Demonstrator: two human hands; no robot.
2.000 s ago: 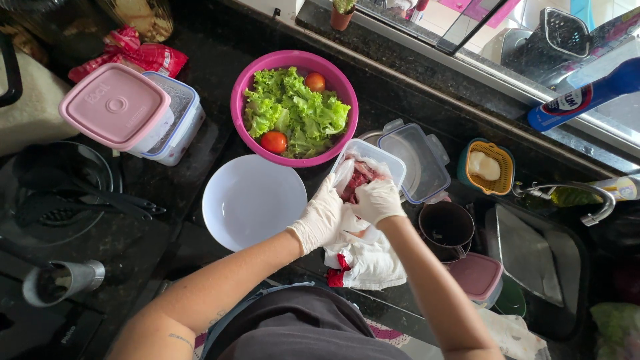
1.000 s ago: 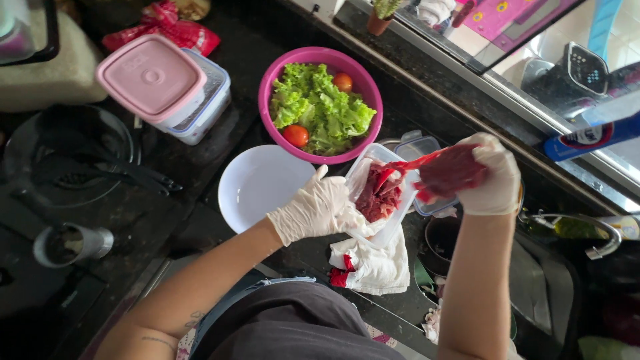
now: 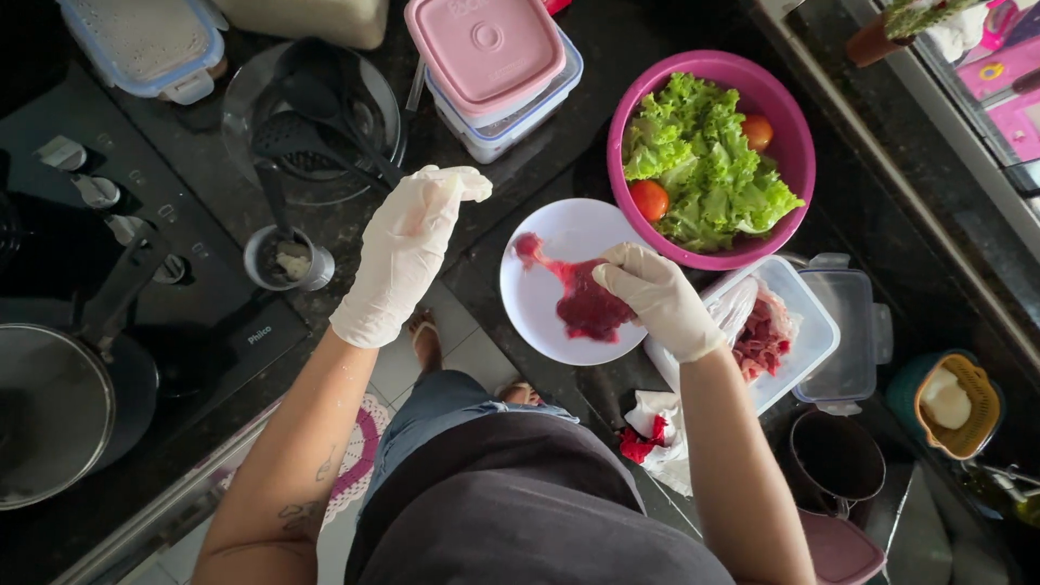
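Both my hands wear pale, thin gloves. My right hand (image 3: pixel 654 296) pinches the edge of a piece of raw red meat (image 3: pixel 589 301) over the white plate (image 3: pixel 540 341); part of the meat seems to lie on it. Off to the plate's left, my left hand (image 3: pixel 418 236) is raised with nothing seen in it, its fingers bent and partly hidden from view. Right of my right hand, a translucent plastic container (image 3: pixel 816 329) holds more raw meat (image 3: pixel 764 333) and a clear plastic bag. A magenta bowl (image 3: pixel 621 191) of lettuce and tomatoes touches or overlaps the plate's upper right.
A stove (image 3: pixel 203 260) with a saucepan (image 3: pixel 53 414) is at left. Black utensils (image 3: pixel 313 122) rest in a glass bowl near a small metal mortar (image 3: pixel 302 260). Stacked containers (image 3: pixel 487 57) stand above the plate. At right are a container lid (image 3: pixel 841 325), a dark mug (image 3: pixel 837 459) and a basket (image 3: pixel 975 398).
My right hand has moved from above the meat container to the white plate with a piece of meat. My left hand has left the container and moved left. The view has shifted left.
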